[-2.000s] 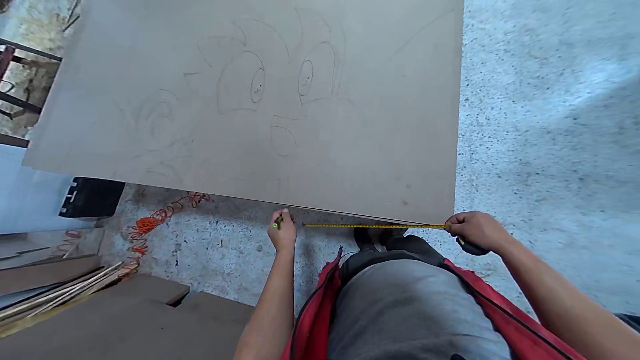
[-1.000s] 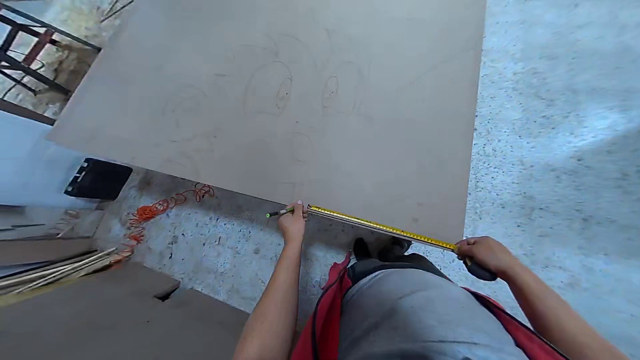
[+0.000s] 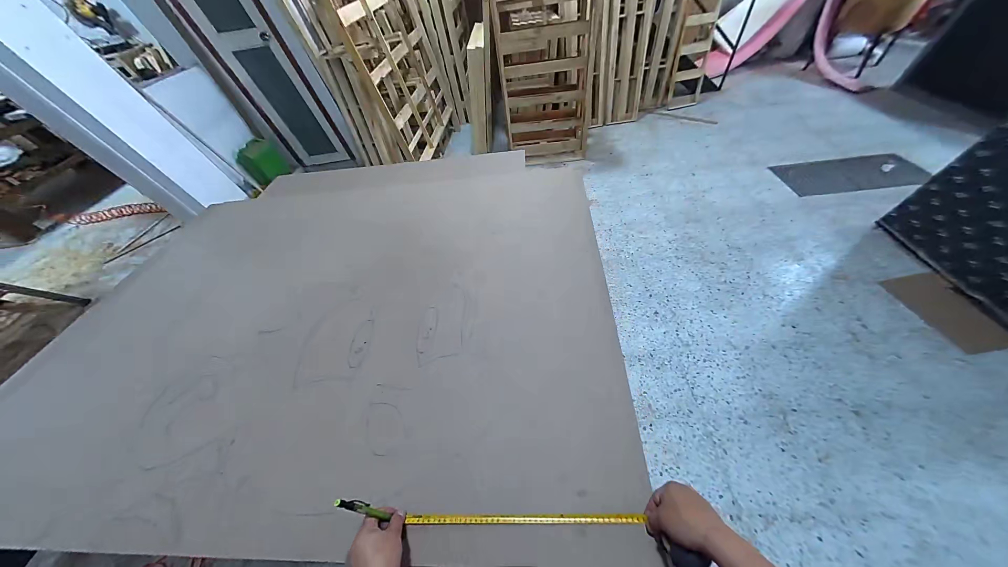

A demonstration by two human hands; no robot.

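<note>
A yellow tape measure blade (image 3: 524, 520) lies stretched across the near right part of a large greyish-brown board (image 3: 504, 260). My left hand (image 3: 379, 542) pinches the blade's left end and also holds a green and black pen (image 3: 362, 509), which points left. At the board's right edge, my right hand (image 3: 683, 520) grips the blade, with the dark tape case (image 3: 687, 554) under the palm and partly hidden. Faint pencil lines of a cartoon-like face (image 3: 394, 346) show on the board.
Wooden frames (image 3: 543, 79) lean along the back, near a grey door (image 3: 276, 87) and a green container (image 3: 263, 161). Speckled floor (image 3: 756, 354) lies to the right, with a dark studded panel (image 3: 961, 213) and a cardboard piece (image 3: 949, 311).
The tape, which ran along the board's near edge a second ago, now lies across its surface, both hands having moved with it. The view has tilted up strongly.
</note>
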